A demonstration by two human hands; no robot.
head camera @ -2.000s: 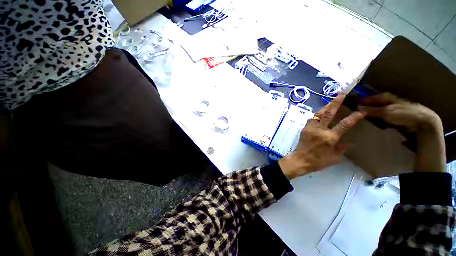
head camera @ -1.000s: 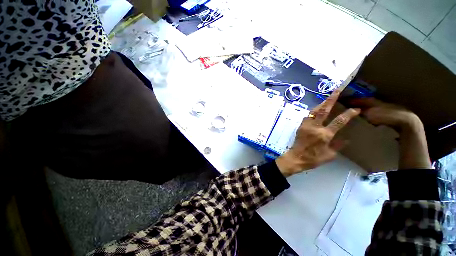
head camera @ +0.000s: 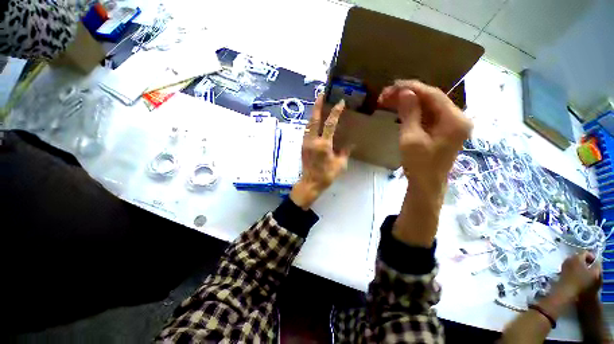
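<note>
An open brown carton (head camera: pixel 397 50) stands in front of me with its flap up. A few blue-white retail boxes (head camera: pixel 349 91) are inside at its left. My left hand (head camera: pixel 323 154) has its fingers spread at the carton's left edge and holds nothing visible. My right hand (head camera: pixel 427 127) is raised over the carton's right part, fingers curled; whether it holds anything is hidden. Two stacks of white retail boxes with blue sides (head camera: pixel 254 156) stand side by side left of my left hand.
Two coiled cables in clear sleeves (head camera: pixel 203 175) and a small grey disc (head camera: pixel 200 220) lie left. A cable coil (head camera: pixel 293 108) lies on the black mat. A big cable heap (head camera: pixel 498 195) is at right, with another person's hands (head camera: pixel 572 282). A spotted top shows far left.
The view has swung right, bringing the cable heap and the other person's hands into view. My right hand has come up from inside the carton. My left hand keeps its spread pose.
</note>
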